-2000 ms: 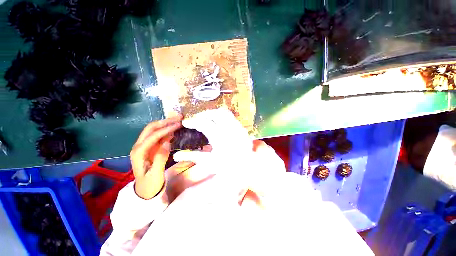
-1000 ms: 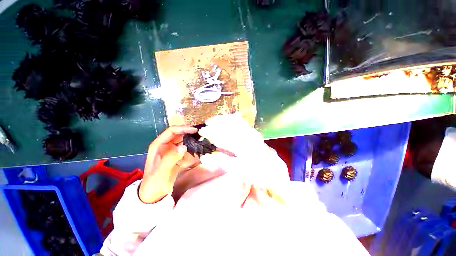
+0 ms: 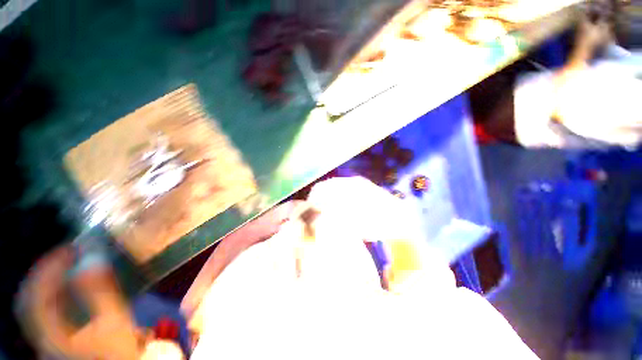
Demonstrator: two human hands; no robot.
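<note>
My bare left hand (image 3: 77, 309) is blurred at the lower left, beside the dark heap of black ribbed parts (image 3: 21, 119). Its fingers are curled around a dark gap, and I cannot tell whether that is a part. My right hand (image 3: 359, 211), in an overexposed white glove, is over the near left side of the large blue bin (image 3: 450, 162). Its fingers blend with the sleeve, so its grip is hidden. The tan cardboard pad (image 3: 211, 176) lies tilted in view on the bench, with white paste (image 3: 158, 179) and a thin stick on it.
Dark loose parts (image 3: 278, 60) lie on the green bench beyond the pad. Dark round parts (image 3: 420, 184) lie in the blue bin. Another person's white sleeve (image 3: 584, 105) is at the upper right. More blue crates (image 3: 563, 218) stand at the right. A small red patch shows by my left wrist.
The view has turned and shifted to the right. My hands have parted, the left toward the heap and the right toward the blue bin. The black part held between them no longer shows.
</note>
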